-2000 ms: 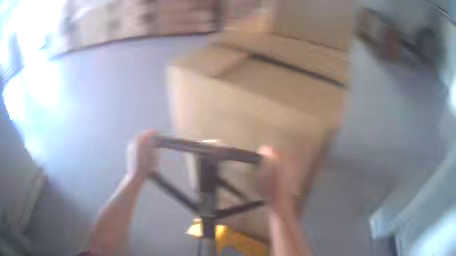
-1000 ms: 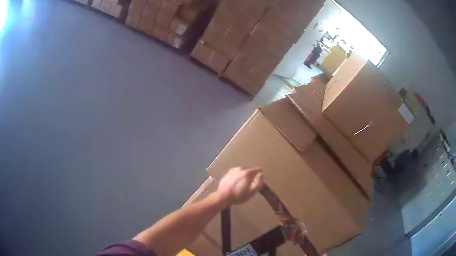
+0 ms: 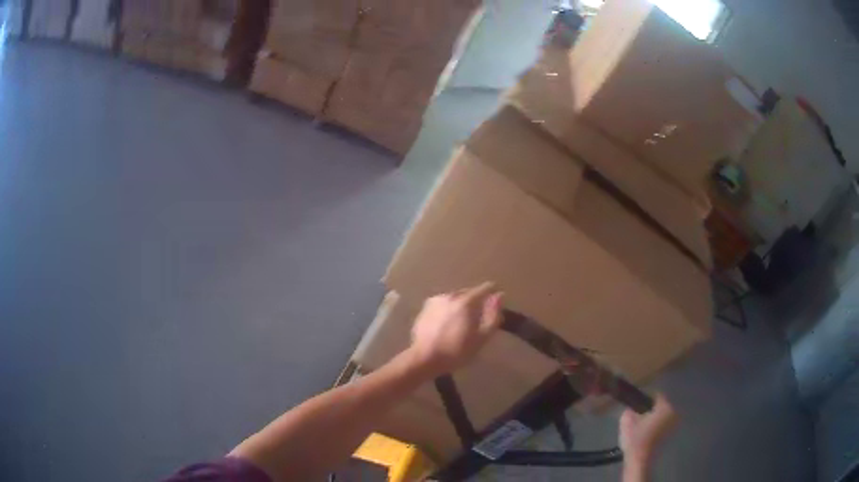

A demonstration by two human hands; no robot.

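Observation:
My left hand (image 3: 454, 328) is closed on the upper left end of the dark pallet truck handle (image 3: 570, 360). My right hand (image 3: 645, 428) is closed on its lower right end, near the bottom edge. The handle tilts down to the right. A yellow part of the pallet truck (image 3: 396, 454) shows low at the front. A large tan carton (image 3: 556, 254) stands right behind the handle. Another tan carton (image 3: 655, 89) rises above it at the back. The truck's forks are hidden.
Stacked brown cartons (image 3: 316, 61) stand along the back left on the grey floor (image 3: 188, 235). A board-like panel (image 3: 796, 169) and dark items stand at the right. A pale wall or cabinet (image 3: 829, 348) is at the right edge. A bright window (image 3: 697, 14) is at the top.
The carton stacks at the back left now look nearer and further left. My right hand, out of view a second ago, shows on the handle. The carton load still stands ahead of the handle.

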